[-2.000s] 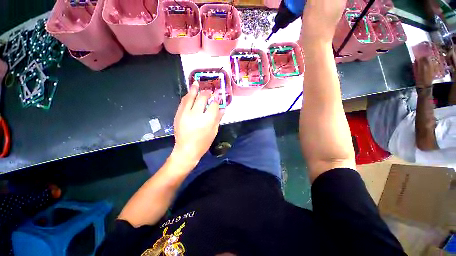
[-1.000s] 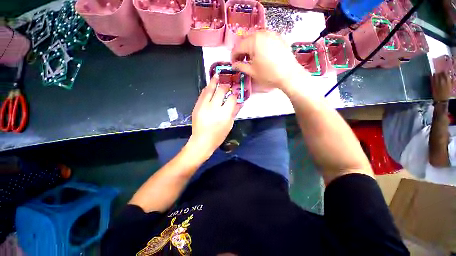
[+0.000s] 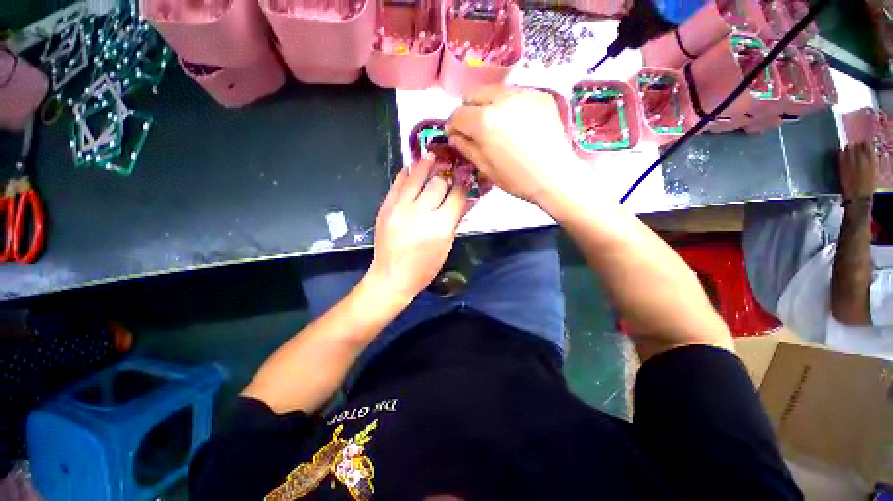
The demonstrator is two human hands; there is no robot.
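A pink housing (image 3: 415, 147) stands on the white sheet (image 3: 534, 210) in front of me, with part of a green-and-white frame board (image 3: 432, 134) showing inside its rim. My left hand (image 3: 411, 220) holds the housing from the near side, fingertips over its opening. My right hand (image 3: 509, 137) is bent over its far right edge, fingertips at the opening and close together; whether they pinch anything is hidden. The electric screwdriver (image 3: 636, 27) is beyond my right hand, out of both hands, its bit pointing down-left.
Housings with green frames (image 3: 604, 115) stand to the right. Taller pink housings (image 3: 318, 44) stand at the back left. Small screws (image 3: 550, 39) lie behind. Loose frame boards (image 3: 108, 127) and red-handled scissors (image 3: 22, 223) lie left. A black cord (image 3: 725, 103) crosses the right side.
My right hand has moved from beside the screwdriver to the near housing, and its fingers have since shifted slightly over the opening. My left hand has stayed on the housing. The view has shifted left.
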